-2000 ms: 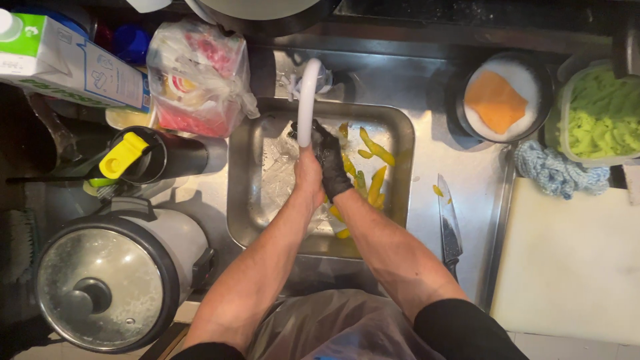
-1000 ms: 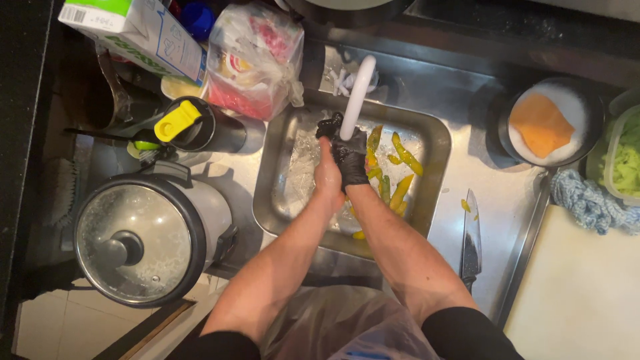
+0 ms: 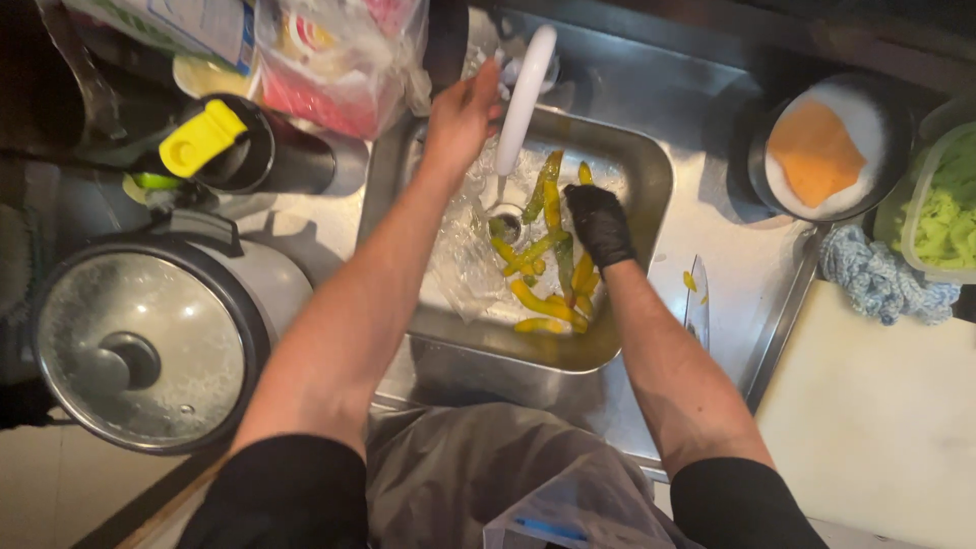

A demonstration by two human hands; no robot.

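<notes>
My bare left hand (image 3: 463,118) reaches past the upper left of the steel sink (image 3: 656,179), close to the white faucet spout (image 3: 526,99), with its fingers apart. Black-gloved, my right hand (image 3: 600,223) is inside the sink at the top of a pile of yellow-green strips (image 3: 550,236), which look like vegetable pieces. Its fingertips are at one strip; whether it grips that strip is unclear. Clear plastic (image 3: 461,263) lies in the sink's left part, beside the drain (image 3: 505,221).
A lidded cooker (image 3: 141,351) and a tumbler with a yellow cap (image 3: 202,139) stand left. On the right are a knife (image 3: 697,301), a pot with an orange cloth-like piece (image 3: 816,152), a blue cloth (image 3: 877,274), a container of green food (image 3: 949,206) and a cutting board (image 3: 877,412).
My hands were together under the spout and are now apart. The left has moved up beside the faucet, the right down to the right among the strips.
</notes>
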